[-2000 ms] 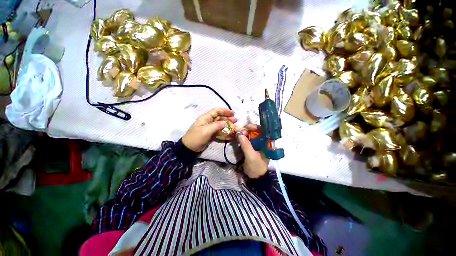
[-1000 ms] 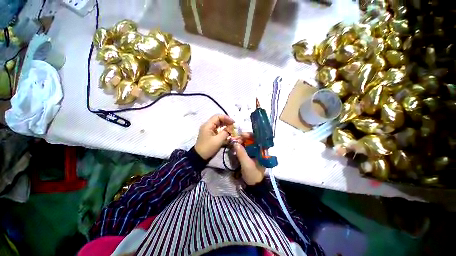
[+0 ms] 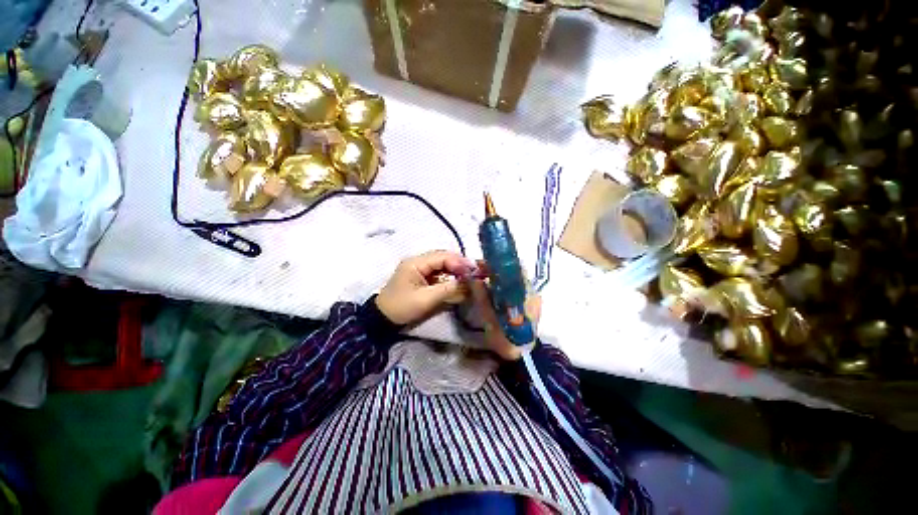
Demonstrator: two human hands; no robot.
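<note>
The dark teal glue gun (image 3: 503,267) points away from me, its copper nozzle up and a whitish glue stick (image 3: 554,407) trailing from its back. My right hand (image 3: 497,324) is around its handle, largely hidden under the gun body. My left hand (image 3: 418,288) is just left of the gun, thumb and forefinger nearly together at my right fingertips. A tiny thing may be between them, too small to tell. No gold piece shows in either hand. A cluster of gold bulb-shaped pieces (image 3: 305,103) lies at the left, a larger pile (image 3: 723,161) at the right.
A black cord (image 3: 347,192) with an inline switch (image 3: 230,239) curves round the left cluster. Patterned strips (image 3: 548,226), cardboard (image 3: 584,223) and a grey-white ring (image 3: 610,233) lie right of the gun. A brown box (image 3: 453,50) stands behind; a white bag (image 3: 65,196) lies left.
The gold piece seen in my left hand two seconds ago is gone from my hands. The glue gun has moved left, closer to my left hand, and my right hand is now under its body.
</note>
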